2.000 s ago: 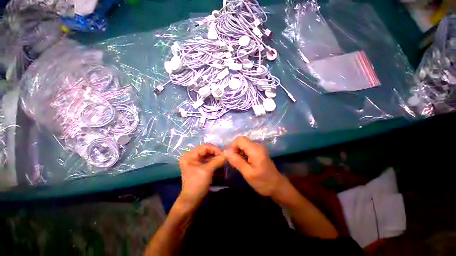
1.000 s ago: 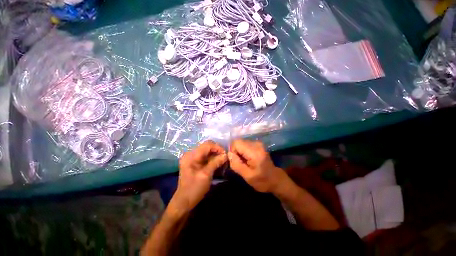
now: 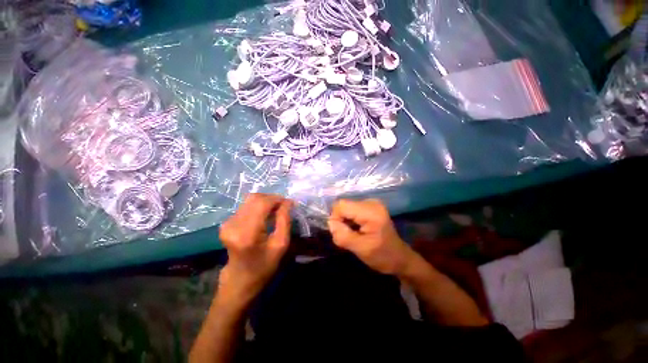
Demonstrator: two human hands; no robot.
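A small clear item, likely a zip-lock bag (image 3: 310, 213), is stretched between my hands just over the table's front edge; it is blurred and its contents cannot be told. My left hand (image 3: 254, 237) pinches its left side between thumb and fingers. My right hand (image 3: 366, 230) is closed on its right side. Coiled white cables (image 3: 323, 88) with round white pieces (image 3: 349, 38) are heaped at centre, beyond my hands. Bagged cables (image 3: 128, 152) lie piled at left. A stack of empty zip-lock bags (image 3: 497, 88) with a red-striped edge lies at right.
Glossy clear plastic sheet (image 3: 213, 78) covers the green table. A large crumpled clear bag (image 3: 53, 106) is at left, blue plastic (image 3: 110, 15) at the far left. A full bag of white parts (image 3: 625, 117) stands far right. White cloth-like material (image 3: 529, 287) is below the table at right.
My left hand has moved left, away from my right hand, so the gap between them is wider and the clear item shows between them. My right hand has shifted slightly right.
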